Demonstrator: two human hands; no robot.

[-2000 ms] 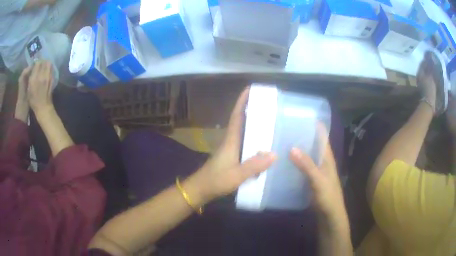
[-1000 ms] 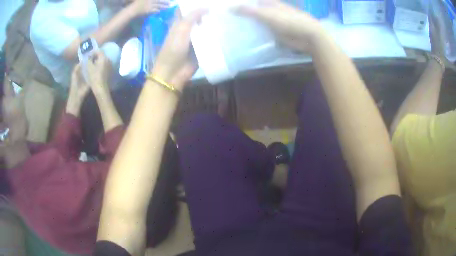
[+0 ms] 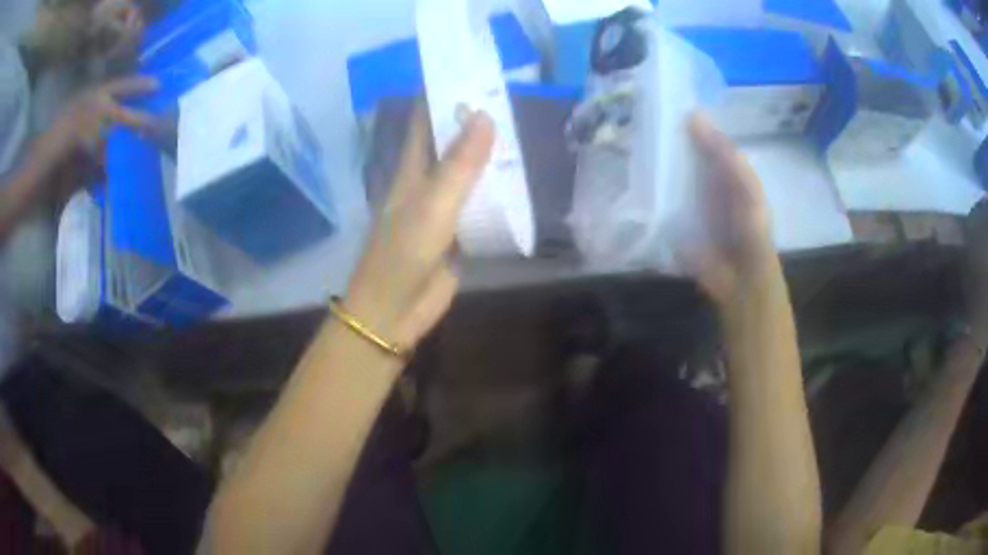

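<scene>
My left hand [image 3: 428, 217] holds a white base or cover [image 3: 477, 130] on edge, with the thumb on its face. My right hand [image 3: 737, 217] holds a translucent housing [image 3: 680, 163] from its right side. The housing's open side faces left and shows a dark round part at the top and small blurred parts below it. The cover and the housing are apart, with a gap between them. Both are held over the table's front edge. The fingers behind the housing are partly hidden.
Blue and white cartons stand on the white table [image 3: 287, 282], one [image 3: 255, 141] at the left and another [image 3: 758, 87] behind the housing. A white oval piece [image 3: 78, 255] stands at the far left. Another person's hand [image 3: 103, 114] is at the upper left. A person's arm [image 3: 910, 455] is at the right.
The cover and housing were together in both hands; now they are apart, one in each hand, and the housing's inner parts show. The view has shifted, with more of the table in it.
</scene>
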